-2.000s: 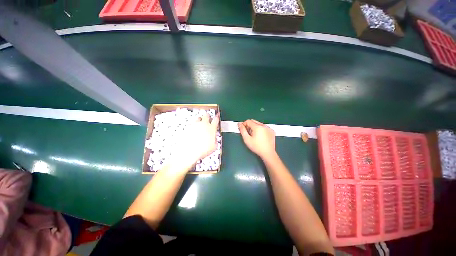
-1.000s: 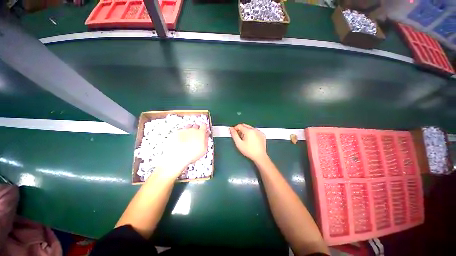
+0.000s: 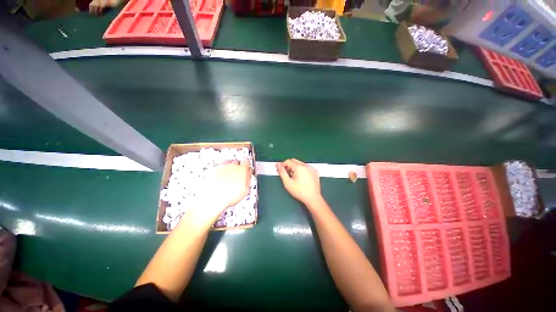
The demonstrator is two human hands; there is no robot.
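An open brown carton full of small white parts stands on the green surface. My left hand lies on the parts at the carton's right side; it is overexposed, and I cannot tell whether it holds any. My right hand is over the white strip, right of the carton, with thumb and fingertips close together. Any piece between them is too small to make out. A red-pink compartment tray lies further right, its pockets in two rows filled with tiny pieces.
A small brown lump lies beside the tray. A grey post slants down behind the carton. Another parts carton stands right of the tray. Across the line are more cartons and red trays. A person's hand shows at top left.
The view has shifted, so the carton and tray sit slightly lower and further left in the picture. Both hands keep about the same places, left in the carton, right over the strip.
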